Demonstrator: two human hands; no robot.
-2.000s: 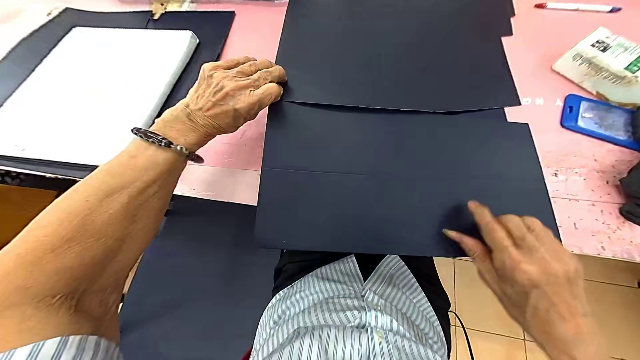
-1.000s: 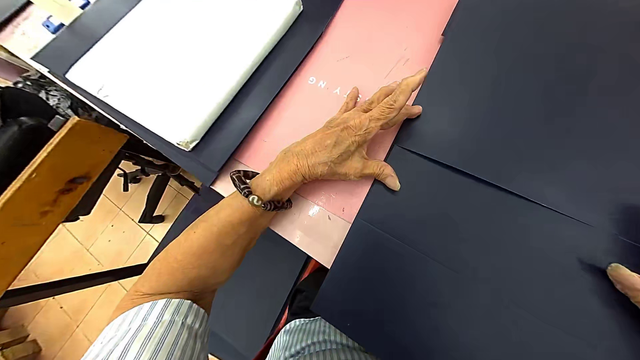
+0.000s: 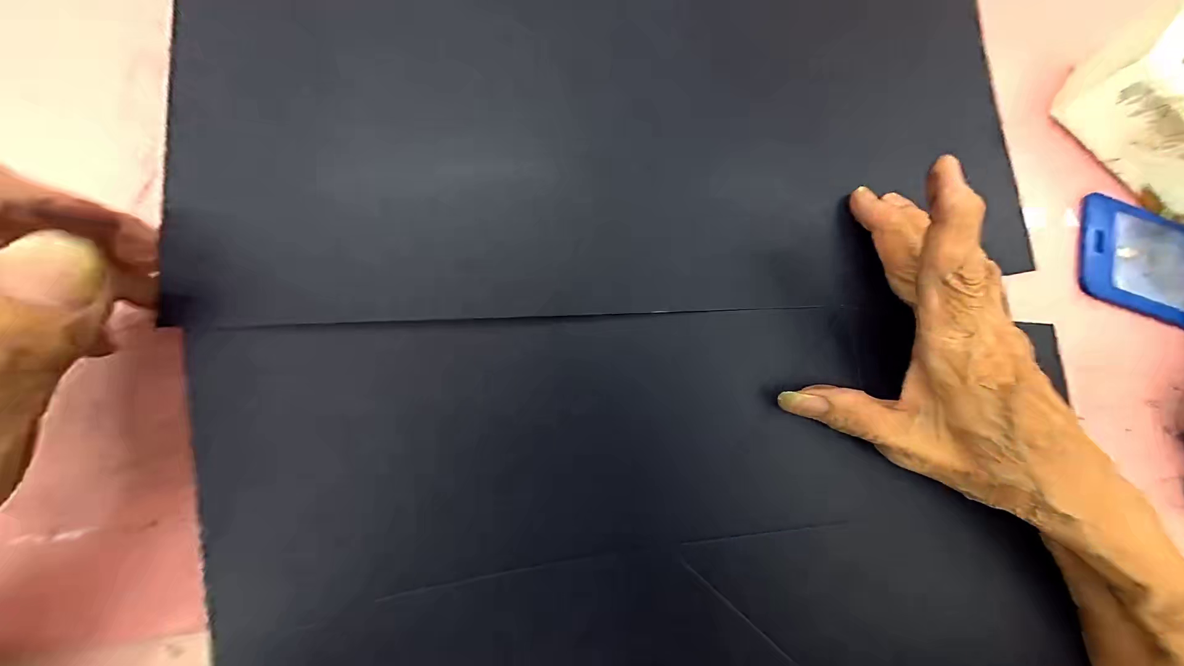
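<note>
A dark sheet (image 3: 555, 166), likely card, overlaps another dark sheet (image 3: 518, 444) below it, and their shared edge runs across the middle of the view. Thin crease or scratch lines mark the lower sheet. At the left edge of the view, my left hand (image 3: 55, 277) is at the upper sheet's lower left corner; it is blurred, and whether the fingers pinch the corner is unclear. My right hand (image 3: 962, 370) rests on the sheets at the right with thumb and fingers spread, across the seam, gripping nothing.
The sheets lie on a pink table surface (image 3: 120, 444). At the right are a blue card holder (image 3: 1098, 242) with a clear window and, above it, a whitish packet (image 3: 1110, 120) bearing print.
My right hand has moved from the lower sheet up to the seam, with its fingers spread. My left hand is now at the seam's left end. The view has swung and come closer.
</note>
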